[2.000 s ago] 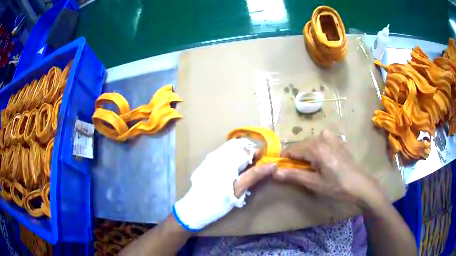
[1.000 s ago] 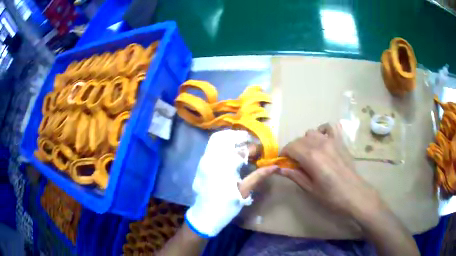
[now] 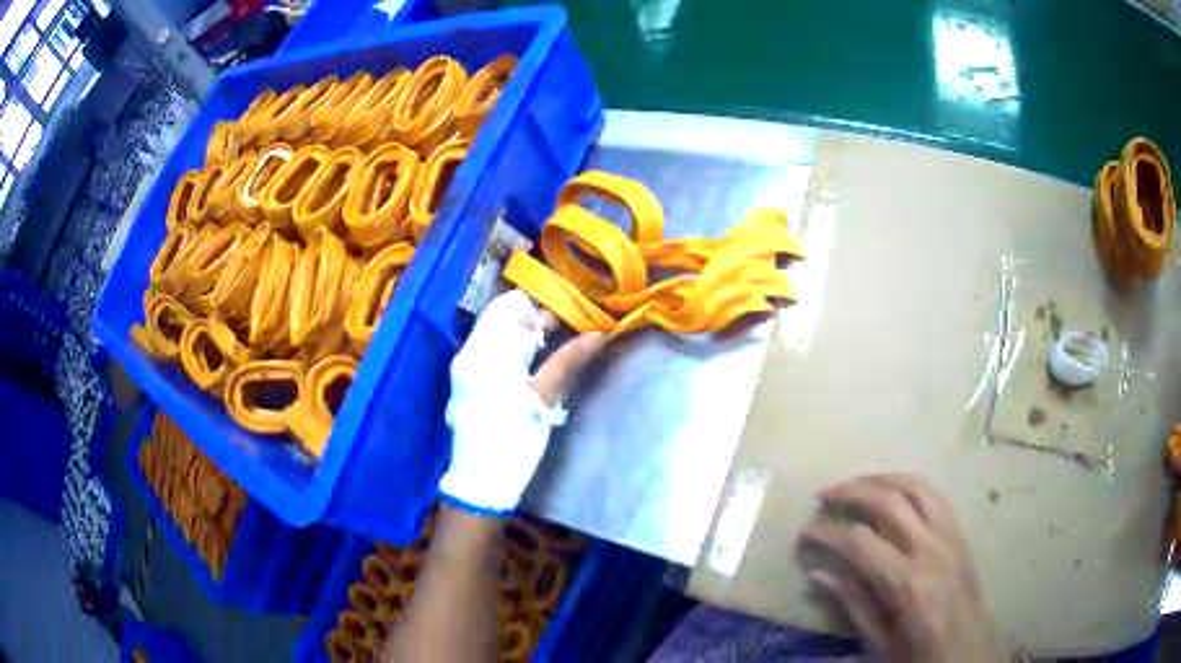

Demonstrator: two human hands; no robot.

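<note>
My left hand (image 3: 503,399), in a white knit glove with blue cuff edge and bare fingertips, holds an orange looped piece (image 3: 560,290) at the near end of the row of looped pieces with wavy tails (image 3: 732,279). These lie on the metal plate (image 3: 648,434) beside the crate. My bare right hand (image 3: 894,557) rests low over the cardboard sheet (image 3: 894,311), fingers slightly curled, with nothing seen in it. The small white glue cup (image 3: 1076,359) stands on the clear patch at the right.
A blue crate (image 3: 447,330) packed with orange ovals stands at the left, with more filled crates below it. Stacked orange ovals (image 3: 1135,211) stand at the cardboard's far right. A green surface (image 3: 803,65) runs behind. Loose orange strips (image 3: 1175,479) show at the right edge.
The view has swung left. My left hand has carried the looped piece from over the cardboard to the row on the metal plate. My right hand has let go of it and moved apart, nearer me.
</note>
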